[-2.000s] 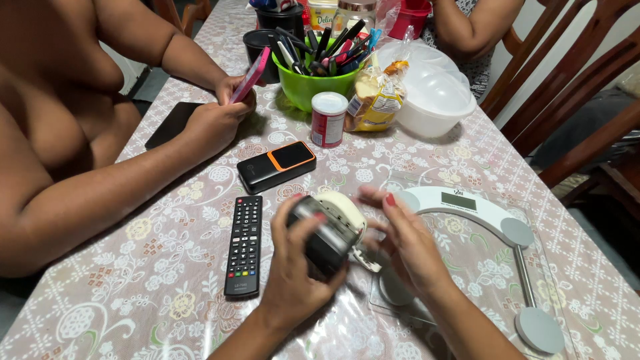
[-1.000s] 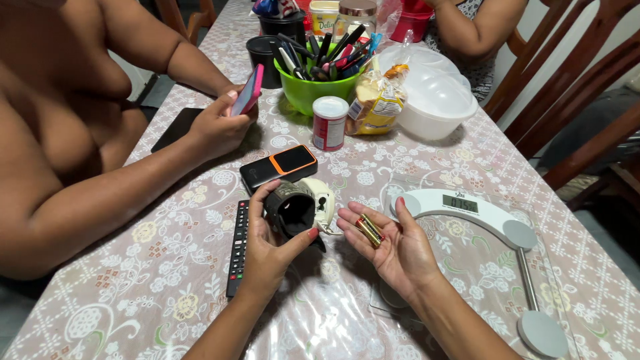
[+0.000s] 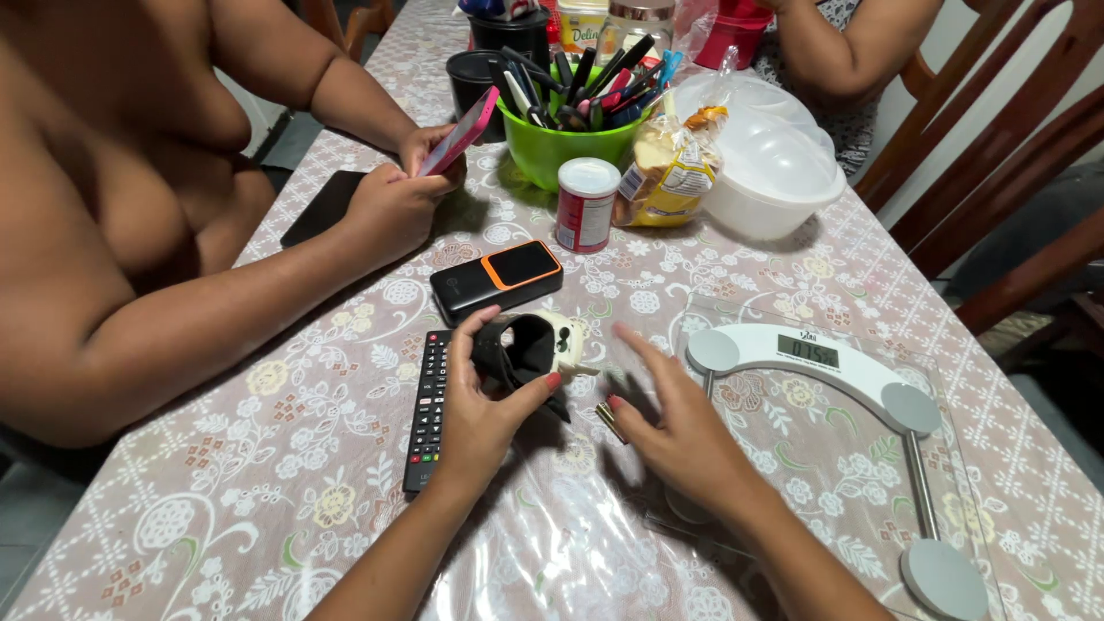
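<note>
My left hand (image 3: pixel 492 397) grips a device with a black cuff (image 3: pixel 516 349) and a whitish plastic body (image 3: pixel 565 341), held above the table beside a black remote control (image 3: pixel 426 414). The cuff's opening faces me. Just left of my right hand (image 3: pixel 677 414), small gold and dark batteries (image 3: pixel 611 423) lie at the tip of its thumb; whether the thumb touches them cannot be told. My right hand's fingers are spread. Behind the device lies a black and orange handheld unit (image 3: pixel 498 278).
A glass scale (image 3: pixel 815 362) lies at the right. Farther back stand a red can (image 3: pixel 586 207), a green bowl (image 3: pixel 552 151) of pens, a bread bag (image 3: pixel 668 172) and a white plastic container (image 3: pixel 768 190). A person at the left holds a pink phone (image 3: pixel 461 134); another sits at the back.
The batteries, on my right palm a second ago, are now down by its thumb, and that hand has turned over. My left hand still holds the cuffed device.
</note>
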